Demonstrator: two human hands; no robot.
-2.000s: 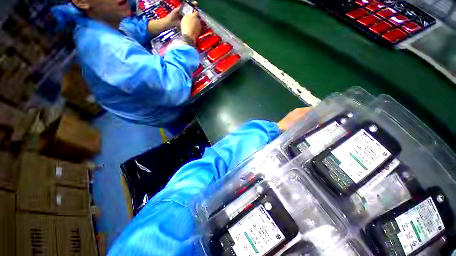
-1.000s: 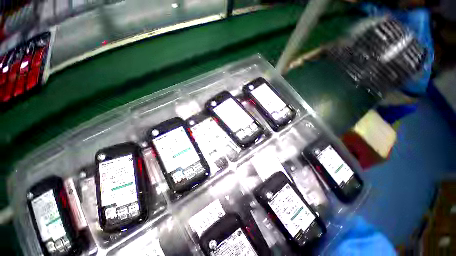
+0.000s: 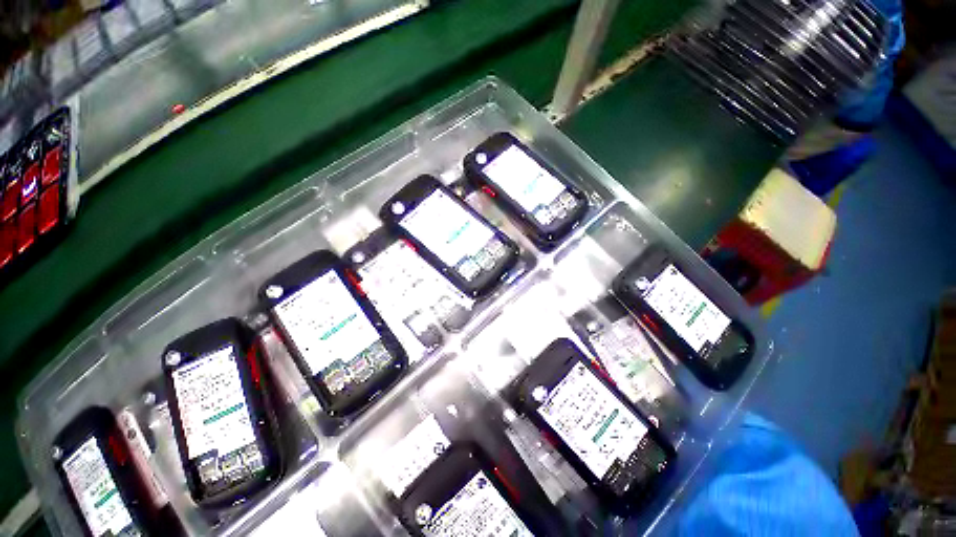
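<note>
A clear phone tray (image 3: 346, 199) lies tilted across the middle of the view, its pockets in two rows. Several black phones without covers lie in it, such as one phone (image 3: 333, 330) near the middle and another phone (image 3: 592, 420) at the lower right. Each shows a white label with a small green mark. More labels show through the plastic, so a tray beneath seems likely. A blue sleeve (image 3: 770, 488) shows at the tray's lower right edge. Neither of my hands is visible.
A green conveyor (image 3: 419, 79) with a pale edge runs behind the tray. A black tray of red covers (image 3: 40, 205) is at the left edge. Stacked clear trays (image 3: 786, 68) stand at the upper right beside a person's blue clothing. A red and pale box (image 3: 781, 236) is over the blue floor.
The view has swung away from the co-worker and brown cartons at the left. The phone tray now spreads wider across the view, and my arm across the left is gone.
</note>
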